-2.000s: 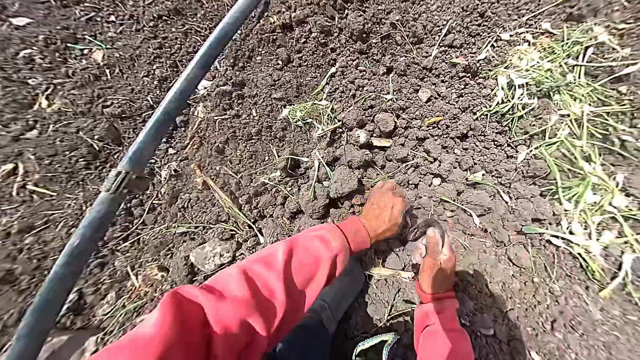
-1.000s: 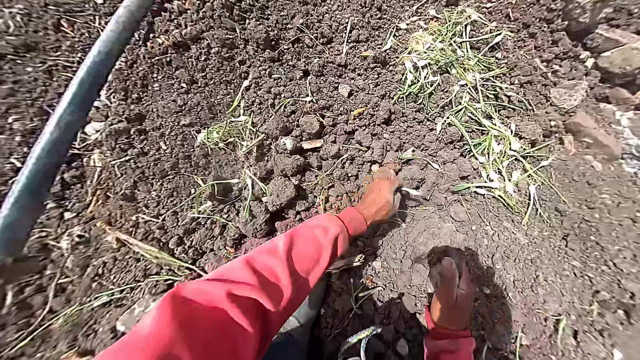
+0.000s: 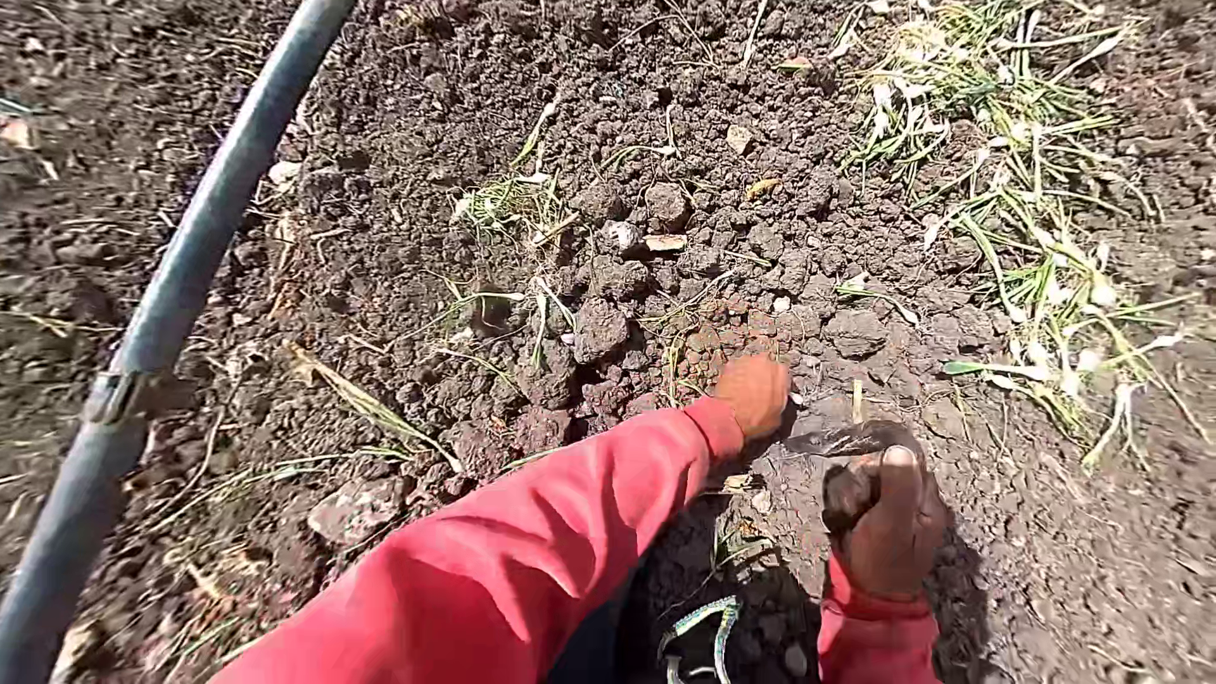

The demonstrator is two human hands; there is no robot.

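Note:
My left hand (image 3: 753, 394), in a red sleeve, has its fingers down at the soil (image 3: 693, 351); its fingertips are hidden, so whether it grips anything does not show. To its right my right hand (image 3: 888, 518) is closed around a dark object (image 3: 850, 442), perhaps a hand tool, whose flat dark part reaches toward my left hand. A small seedling with a white bulb (image 3: 888, 296) lies on the soil beyond my hands. A large loose heap of green seedlings with white bulbs (image 3: 1035, 275) lies at the right.
A grey pipe with a joint (image 3: 204, 209) runs diagonally along the left side. Clods (image 3: 600, 331), a flat stone (image 3: 356, 510) and dry stalks (image 3: 370, 404) lie on the uneven ground. A patterned cord or strap (image 3: 708, 622) lies near my body.
My right hand, apart from the left one second ago, is now closer to it, with the dark object between them. The view has shifted back toward the pipe.

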